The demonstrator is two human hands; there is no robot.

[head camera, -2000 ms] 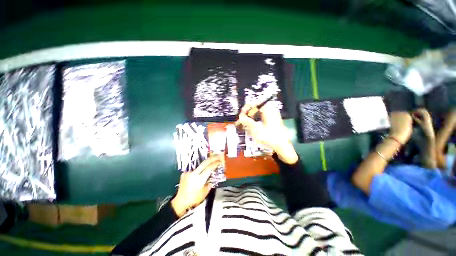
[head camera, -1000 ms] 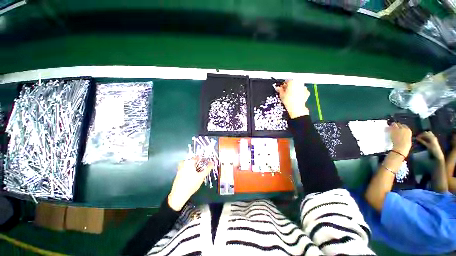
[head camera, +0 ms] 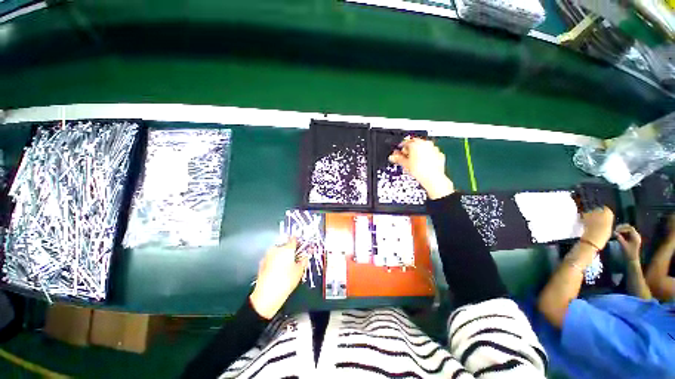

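My left hand rests at the lower edge of a loose bundle of slim white-silver strips; its fingertips touch them, and I cannot tell whether it grips any. My right hand is over the right-hand black parts tray, fingertips together above small white parts; what they hold is too small to tell. The left-hand black tray has small pale parts. The orange-red board lies in front of my body with a silver block and white blocks on it.
A black-rimmed bulk tray heaped with strips is far left, beside a clear plastic bag of strips. Neighbour's trays with grey bits and white bits are right. A person's blue sleeve and hands are there. Cardboard boxes show below.
My right hand has moved from the board to the right-hand tray's far edge, then slightly nearer and left. My left hand has moved from the board's left side to the strips. The view has shifted.
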